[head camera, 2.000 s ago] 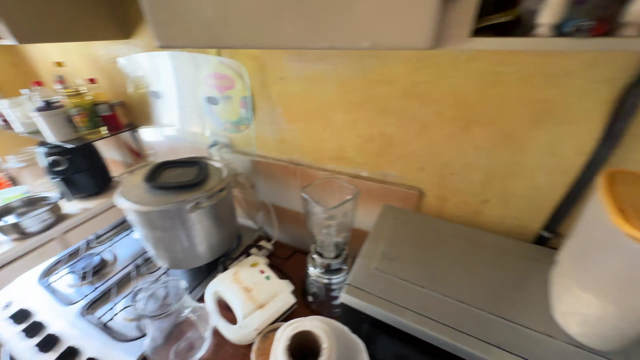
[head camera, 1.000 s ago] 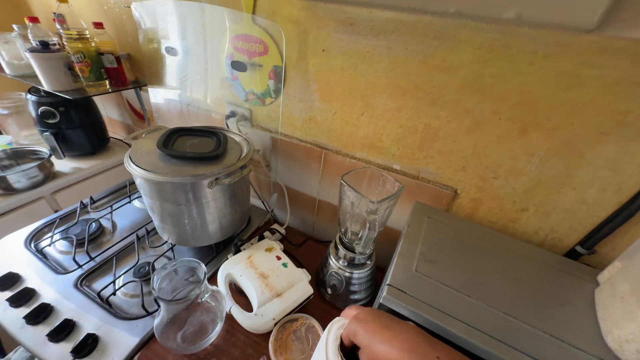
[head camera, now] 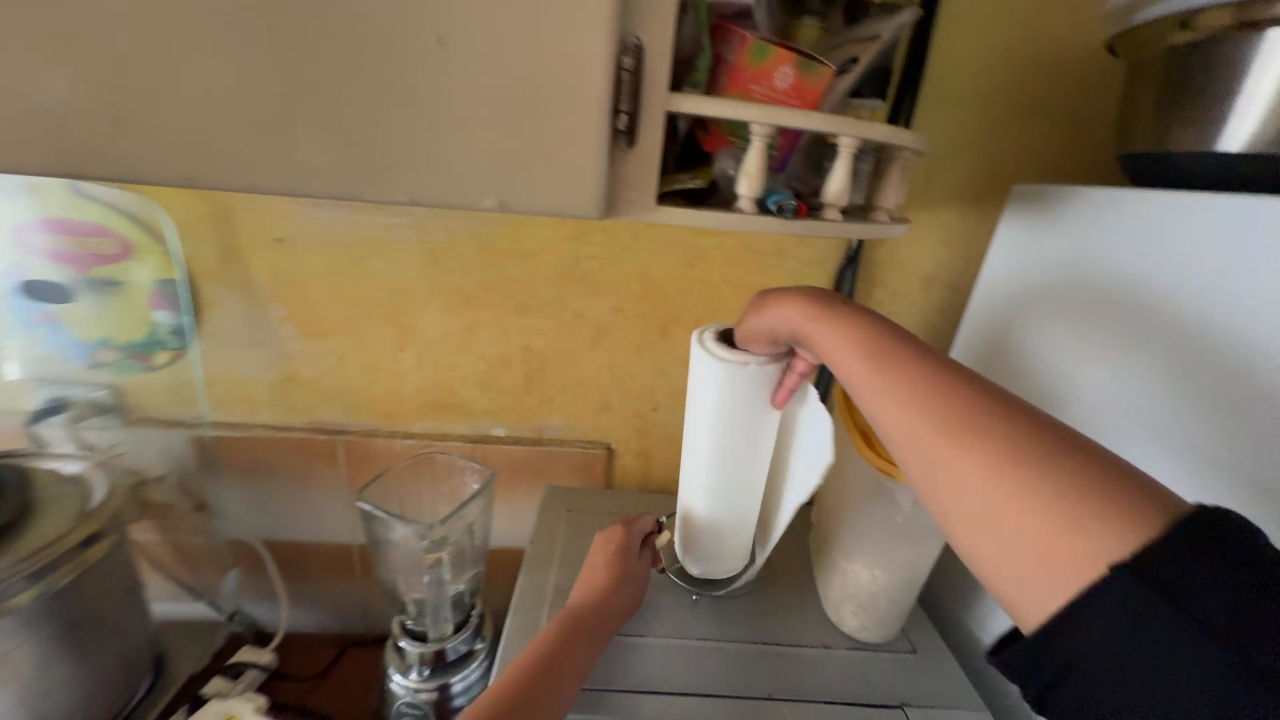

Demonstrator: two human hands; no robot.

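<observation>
A roll of white paper towel (head camera: 728, 460) stands upright over a round metal wire base (head camera: 700, 585), on the flat grey top of an appliance (head camera: 760, 645). At the roll's upper end is my right hand (head camera: 785, 335), its fingers partly inside the core and the thumb outside against the paper. A loose sheet hangs from the roll's right side. My left hand (head camera: 625, 565) grips the edge of the wire base at its left. Whether the roll touches the base is hard to tell.
Left of the appliance stands a blender with a glass jar (head camera: 430, 540). A tall container with a yellow lid rim (head camera: 865, 540) is close behind the roll's right side. A large metal pot (head camera: 70, 590), wall cabinet (head camera: 310, 100), corner shelf (head camera: 800, 115) and white refrigerator (head camera: 1120, 330) surround the area.
The view has swung right. One second ago a hand was at the white roll beside the blender, low in view; now the roll is upright above the grey appliance, and my left hand has come into view.
</observation>
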